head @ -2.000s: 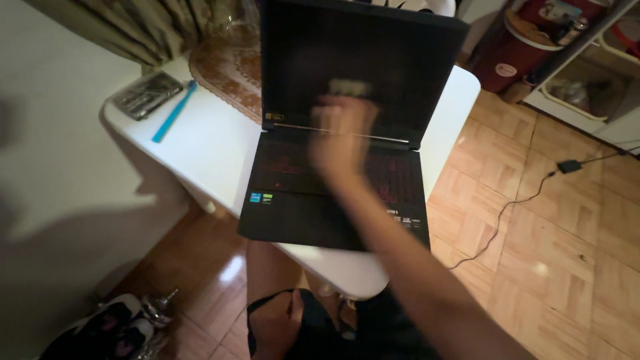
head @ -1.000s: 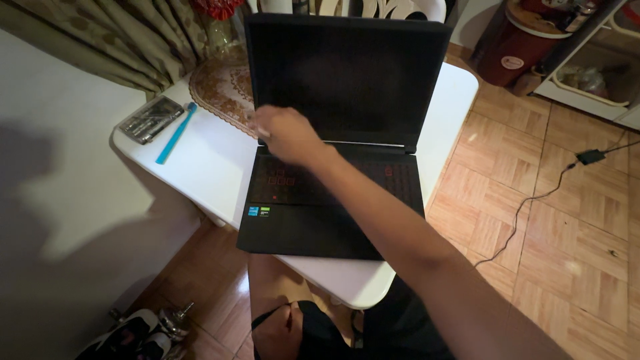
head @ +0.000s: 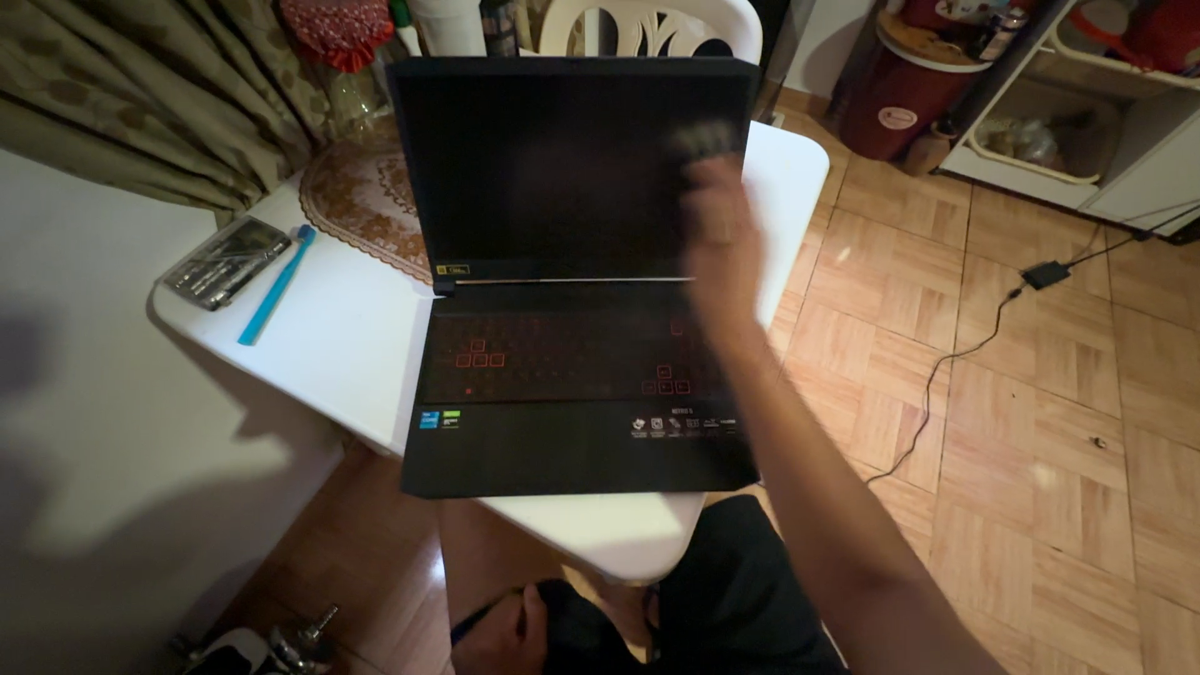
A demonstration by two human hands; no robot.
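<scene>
An opened black laptop (head: 562,450) stands on a white table, its screen (head: 553,169) dark and some keys outlined in red. My right hand (head: 722,234) is blurred in front of the right side of the screen; whether it holds something or touches the screen cannot be told. Low in the view, my left hand (head: 506,628) rests by my leg below the table edge, its fingers partly hidden. Left of the laptop lie a blue toothbrush (head: 275,289) and a clear-lidded case of small tools (head: 228,262).
A brown lace placemat (head: 361,197) lies behind the laptop, near a patterned curtain (head: 141,94). A white plastic chair (head: 750,28) stands beyond the table (head: 600,534). On the tiled floor at right are a cable with a black adapter (head: 1045,274) and a red bin (head: 900,89).
My right hand has moved from the lower left of the screen to its right side. The laptop stays open on the table.
</scene>
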